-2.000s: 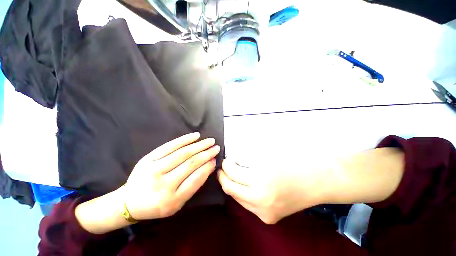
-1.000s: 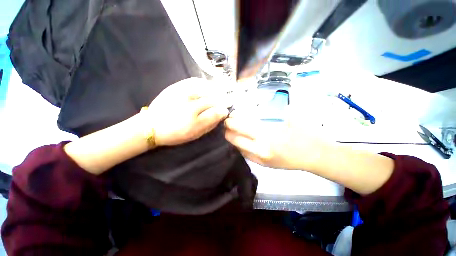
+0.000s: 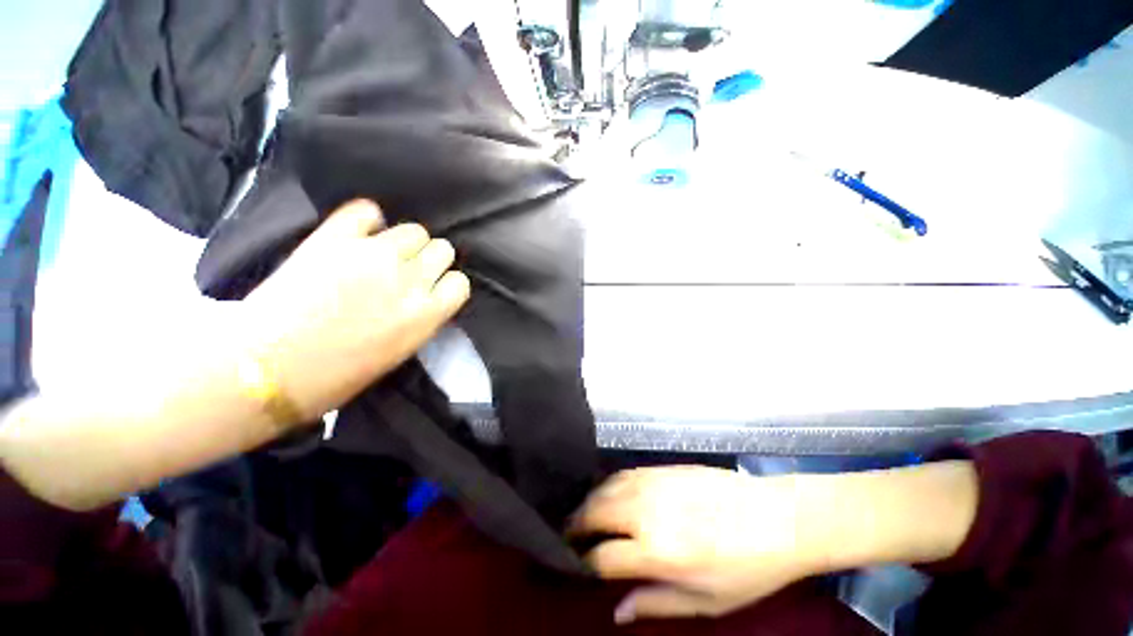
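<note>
A dark garment piece (image 3: pixel 534 273) runs from the presser foot and needle area (image 3: pixel 569 131) of the sewing machine down over the table's front edge. My left hand (image 3: pixel 385 280) is closed on bunched cloth left of the needle, with its fingers curled. My right hand (image 3: pixel 646 534) is below the table edge, near my lap, and pinches the lower end of the same cloth. A narrow strip of the cloth slants down to my right fingers. The fingertips of my right hand are partly hidden by the cloth.
More dark cloth (image 3: pixel 174 112) is heaped at the upper left. A blue-and-clear round attachment (image 3: pixel 664 137) is right of the presser foot. A blue-handled tool (image 3: pixel 880 201) and black snips (image 3: pixel 1088 283) lie to the right. A ruler strip (image 3: pixel 746 437) follows the front edge.
My hands have moved apart from beside the needle. My left hand moved left and now grips the cloth; my right hand moved down below the table edge. The cloth is pulled into folds.
</note>
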